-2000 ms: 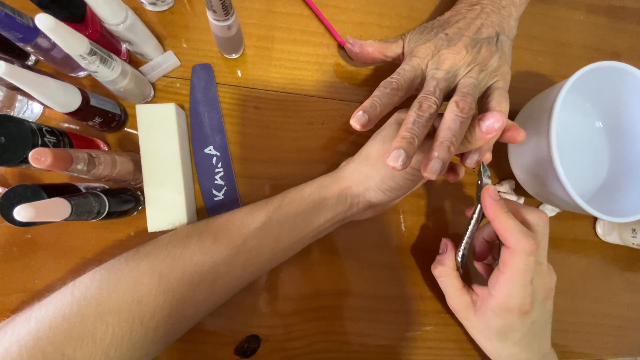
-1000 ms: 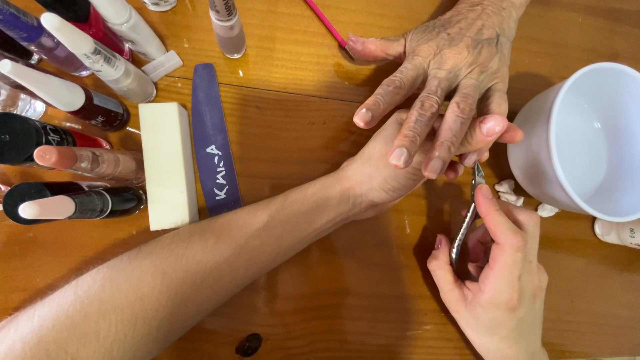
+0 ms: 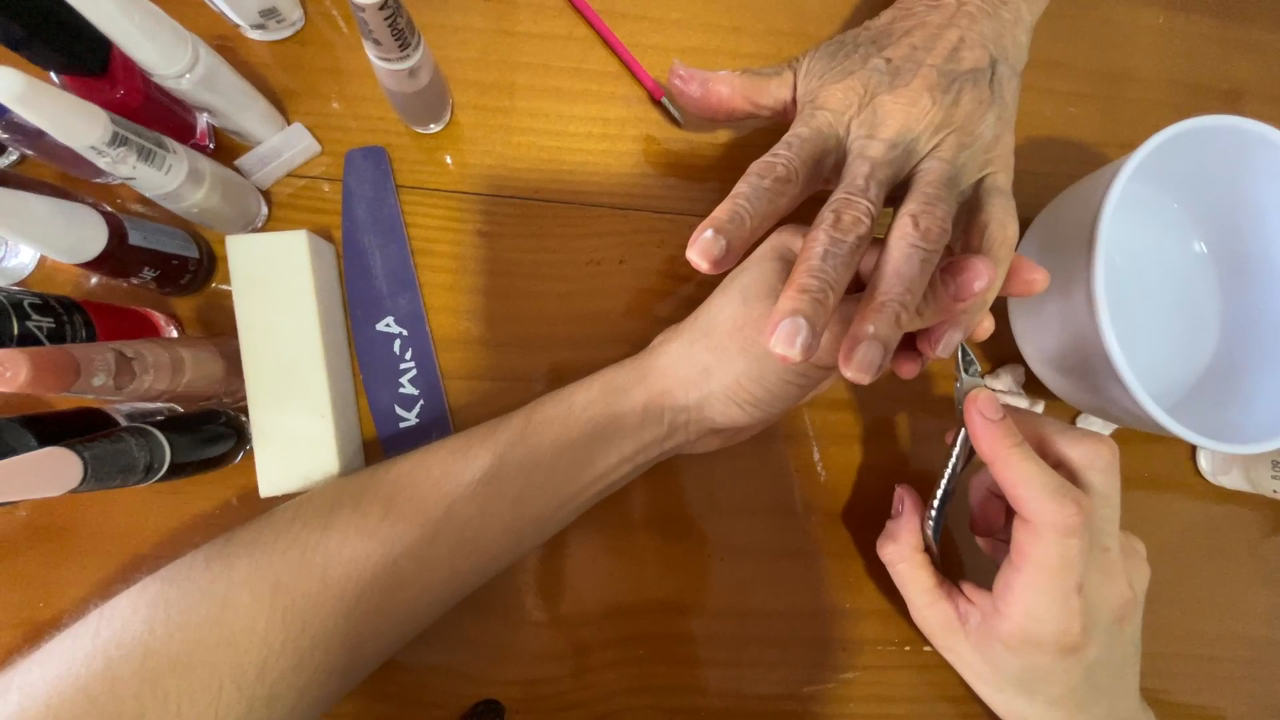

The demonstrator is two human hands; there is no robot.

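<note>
Another person's hand (image 3: 900,160) reaches in from the top, palm down, fingers spread. Beneath it lies my left hand (image 3: 780,330), holding its little finger; part of my grip is hidden under that hand. My right hand (image 3: 1040,540) grips metal cuticle nippers (image 3: 948,485) at the lower right. The jaws point up, close to the little finger's nail; whether they touch the skin cannot be told. Small white crumpled pieces, seemingly cotton (image 3: 1008,382), lie just right of the jaws.
A white bowl of clear liquid (image 3: 1105,290) stands at the right. On the left are a white buffer block (image 3: 295,360), a purple nail file (image 3: 385,300) and several nail polish bottles (image 3: 160,240). A pink-handled tool (image 3: 620,48) lies near the other person's thumb on the wooden table (image 3: 600,560).
My right hand and the nippers have shifted slightly left and down from two seconds ago, uncovering more of the white pieces. My left hand keeps its hold.
</note>
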